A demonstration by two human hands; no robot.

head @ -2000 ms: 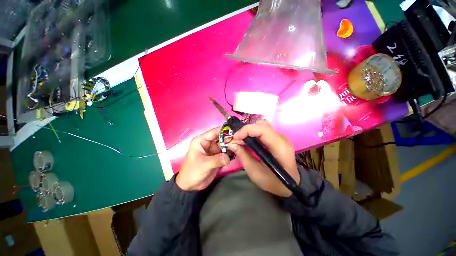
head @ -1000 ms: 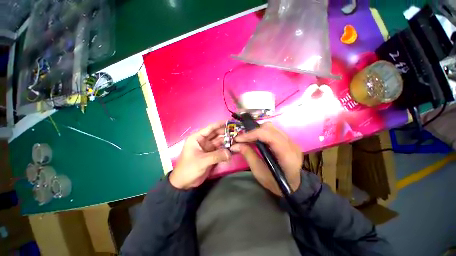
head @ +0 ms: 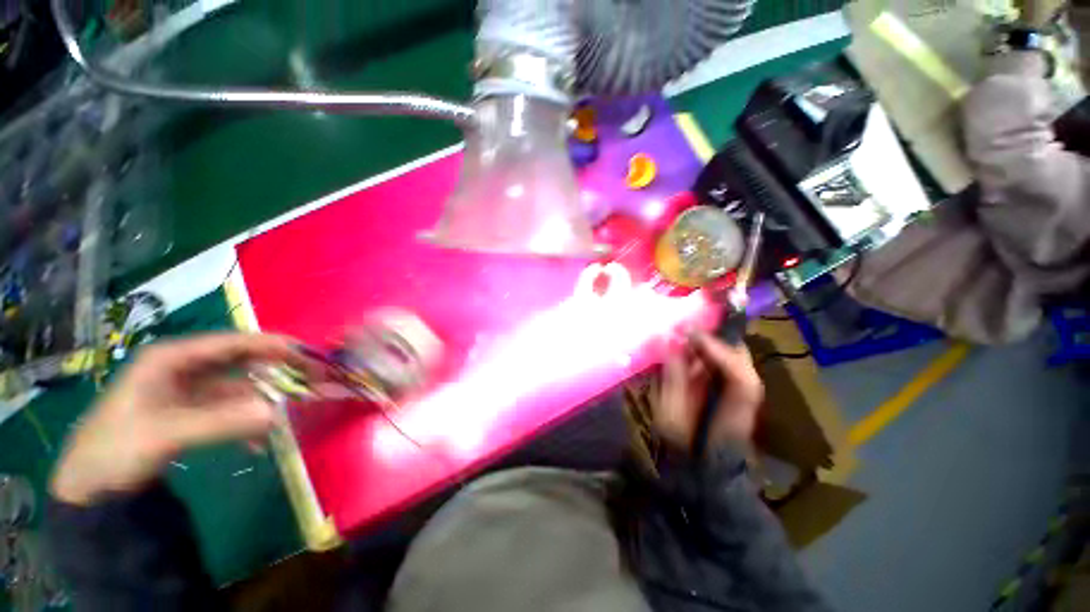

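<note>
My left hand (head: 179, 401) is over the mat and the sheet's left edge, its fingers on a blurred wired board (head: 281, 380). Thin dark wires run from it to a pale, blurred stator (head: 392, 353) over the pink-red sheet (head: 347, 263). My right hand (head: 711, 389) holds the soldering iron (head: 732, 323) upright at the sheet's right end, its metal tip pointing up, beside the round tip cleaner (head: 699, 248). Blur hides the exact finger contact on the board.
The clear extractor hood (head: 516, 179) hangs over the sheet's back. A black soldering station (head: 795, 167) stands at right. Orange pieces (head: 641, 171) lie near it. Clear plastic with wired parts (head: 84, 239) is at left. Another person's sleeve (head: 1028, 155) shows far right.
The view has turned right. My hands have parted: the left moved left with the board, and the stator shifted left too. The right moved right with the iron, whose tip is near the cleaner.
</note>
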